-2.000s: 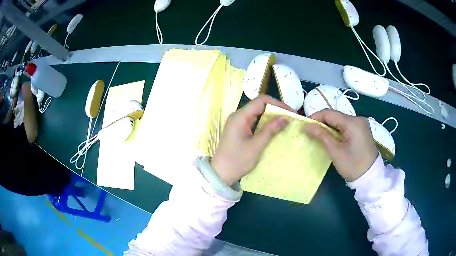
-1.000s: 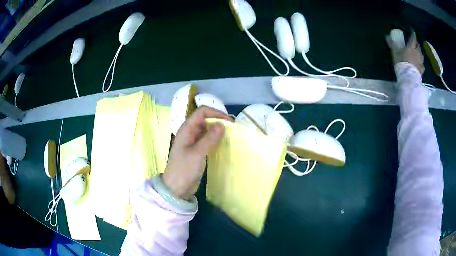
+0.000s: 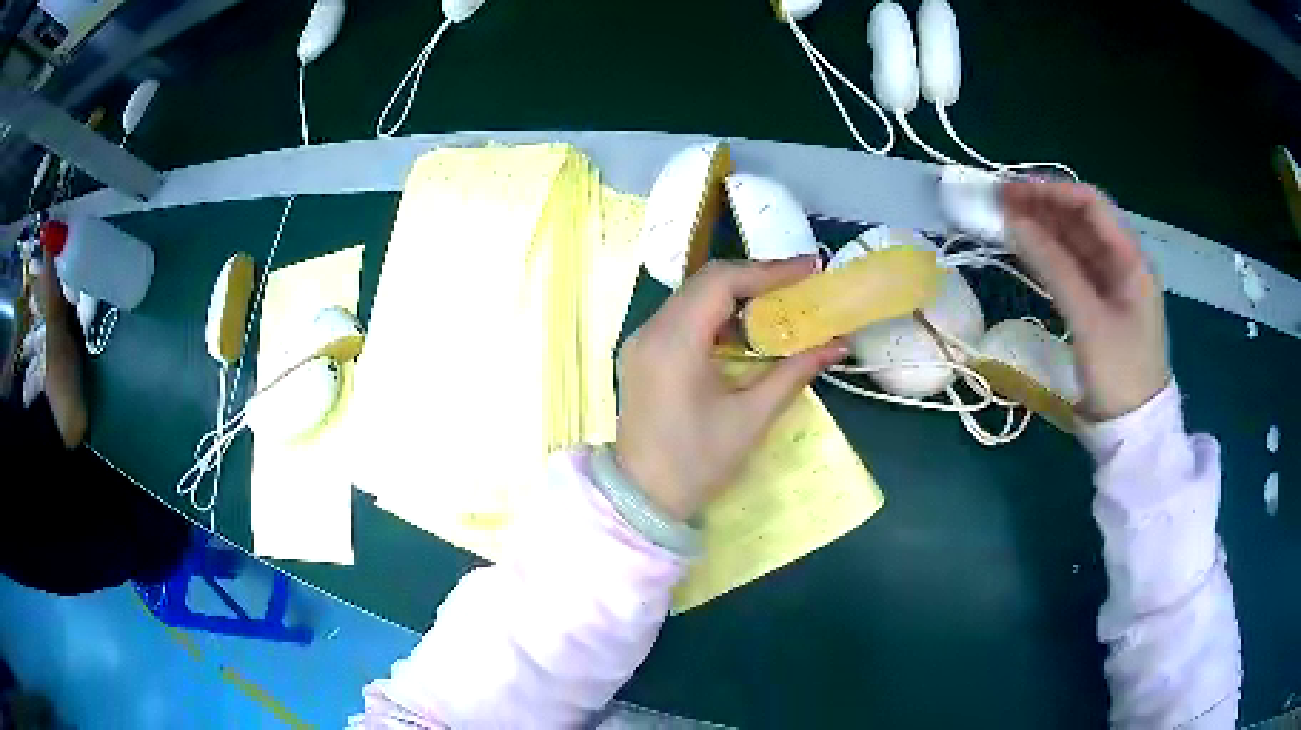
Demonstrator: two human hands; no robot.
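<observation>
My left hand (image 3: 706, 378) holds a handheld unit (image 3: 842, 301) by one end, its mustard-yellow face turned up toward me. A pale yellow backing sheet (image 3: 785, 492) hangs or lies below the same hand; whether the fingers also grip it cannot be told. My right hand (image 3: 1092, 285) is blurred, raised to the right of the unit and not touching it, with fingers apart and no thing seen in it. A thick fanned stack of yellow sheets (image 3: 464, 328) lies left of my left hand.
Several white units with cords lie behind my hands, one (image 3: 685, 214) by the grey rail (image 3: 357, 168). More units lie on the belt (image 3: 642, 72). A narrow sheet pile (image 3: 303, 499) and a red-capped bottle (image 3: 107, 264) are at left, near another person's arm (image 3: 60, 364).
My left hand now holds a unit, yellow face up, above the sheet. My right hand has come back from the belt at the far right to beside the unit.
</observation>
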